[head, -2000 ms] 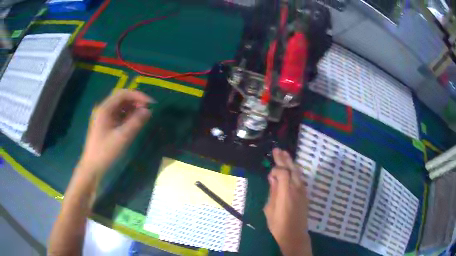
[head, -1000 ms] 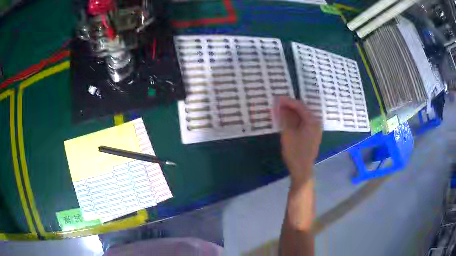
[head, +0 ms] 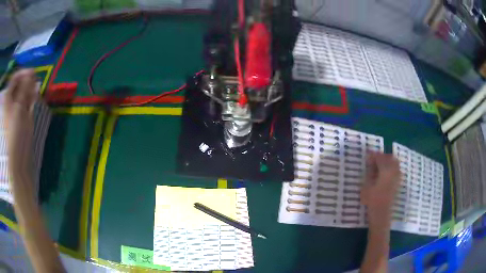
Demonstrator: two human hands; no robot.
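Note:
My left hand is at the far left, over the stack of white trays; it is blurred and its fingertips are unclear. My right hand is over the right side of the white parts tray, fingers bent down; whether it holds a part cannot be told. The tray has rows of small bone-shaped parts. The black test fixture stands at centre with its red clamp handle upright. Its silver round post is under the clamp; no hand touches the fixture.
A second parts tray lies to the right, another sheet behind. A record sheet with a black pen lies in front of the fixture. A red wire runs left. A tray stack stands far right, a blue holder below.
The view has swung back left since one second ago, showing my left hand again, now at the left stack. Compared with two seconds ago, my right hand has moved from the fixture's edge to the tray.

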